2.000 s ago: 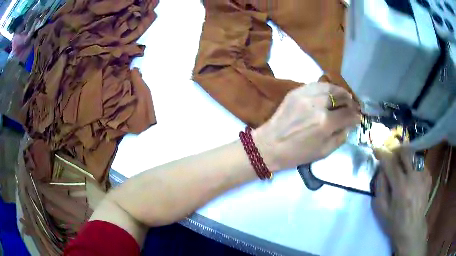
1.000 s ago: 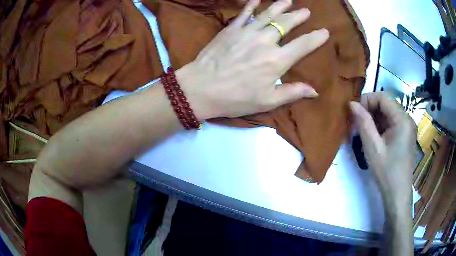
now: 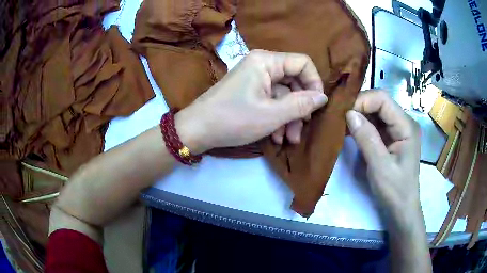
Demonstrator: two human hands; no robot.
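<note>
A rust-brown cut fabric panel (image 3: 299,32) lies on the white table, with gathers on its left part and a pointed corner towards the front edge. My left hand (image 3: 267,101) is over the panel, thumb and fingertips pinched on its cloth near a small fold. My right hand (image 3: 387,133) is at the panel's right edge, thumb and index finger close together at the cloth; whether they grip it is hard to tell. The needle plate (image 3: 398,74) and the presser foot and needle (image 3: 424,88) are right of the panel, with no panel cloth under them.
A large crumpled heap of rust-brown panels (image 3: 64,85) is at left, with pale thin strips (image 3: 42,170) below it. The white-grey sewing machine head (image 3: 467,53) is at upper right. Zipper strips (image 3: 464,170) hang at right. The table's curved grey edge (image 3: 256,229) carries a ruler-like tape.
The panel has come away from the needle area towards the left. My left hand has gone from flat and spread on the cloth to pinching. My right hand has moved slightly left.
</note>
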